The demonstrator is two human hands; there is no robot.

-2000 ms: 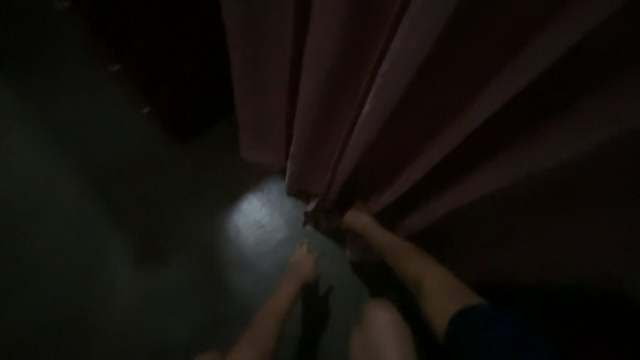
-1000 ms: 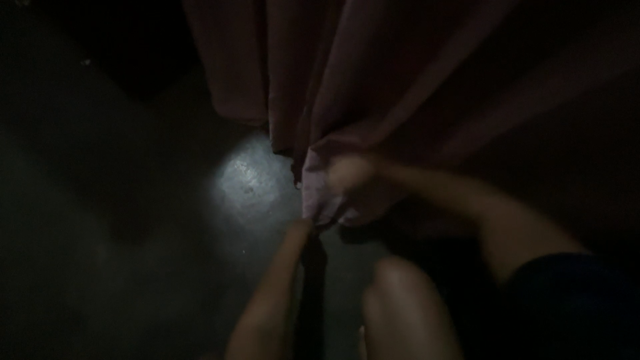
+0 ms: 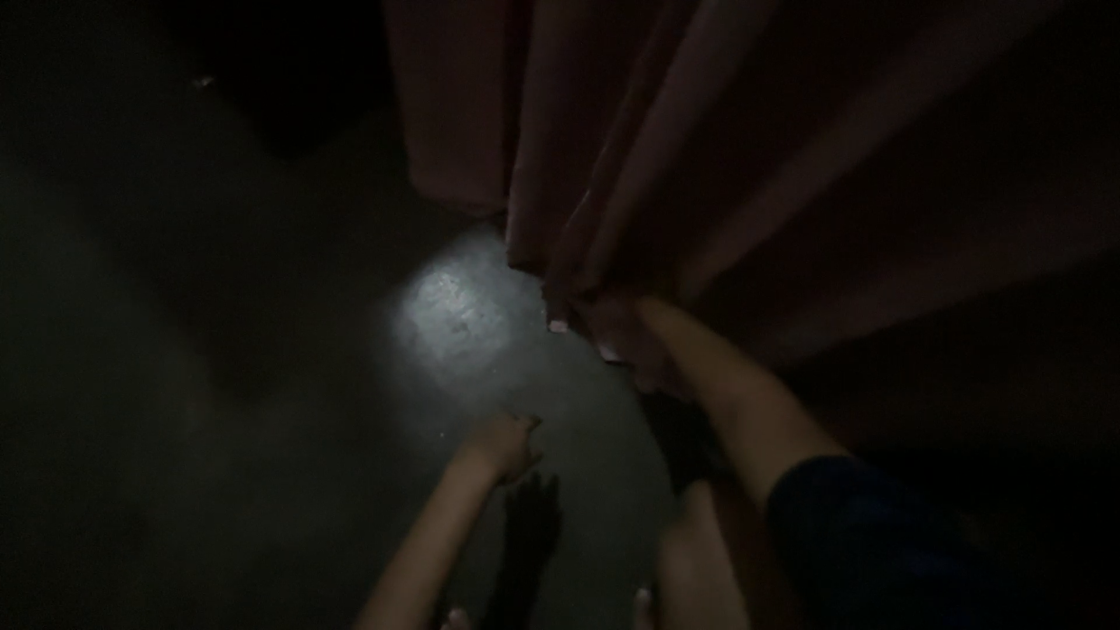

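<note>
A dark reddish curtain hangs in long folds across the upper middle and right, its lower edge near the floor. My right hand is at the lower part of the curtain, largely lost in shadow and cloth, so its fingers cannot be made out. Below and left of the hem, my left hand is apart from the cloth, over the floor, with some fingers extended and nothing visible in it.
A bright patch of light falls on the grey floor left of the hem. My bare knee is at the bottom, right of the middle. Deep shadow covers the left and the far right.
One second ago my left hand was at the pale, lit hem of the curtain; now it is lower, away from the cloth. The hem beside my right hand looks darker and less spread.
</note>
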